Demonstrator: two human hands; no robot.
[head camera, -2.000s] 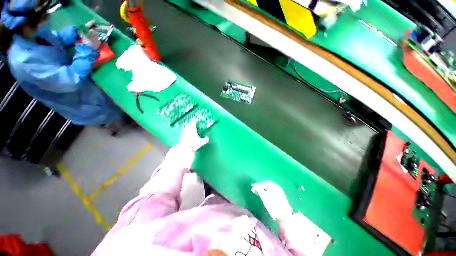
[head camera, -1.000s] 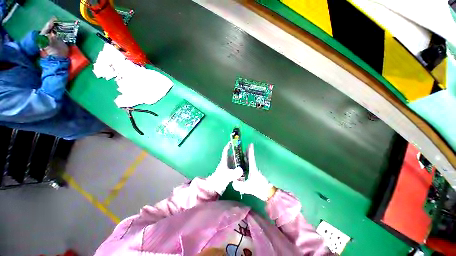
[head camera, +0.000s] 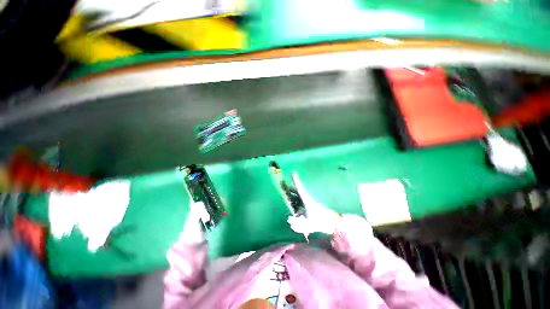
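The view is blurred by motion. My gloved left hand grips the near end of a green circuit board with dark parts, above the green bench. My gloved right hand holds a second circuit board tilted nearly on edge, by its lower end. The two boards are apart. A third board lies on the dark conveyor beyond my hands.
A crumpled white cloth lies at bench left, with dark cutters beside it. A white sheet lies right of my right hand. A red-orange pad on a black tray stands far right. Blurred blue clothing shows lower left.
The view has swung to the right. My hands were together around a board held on edge; now they are apart, each with a board. The board on the bench beside the cutters no longer shows there.
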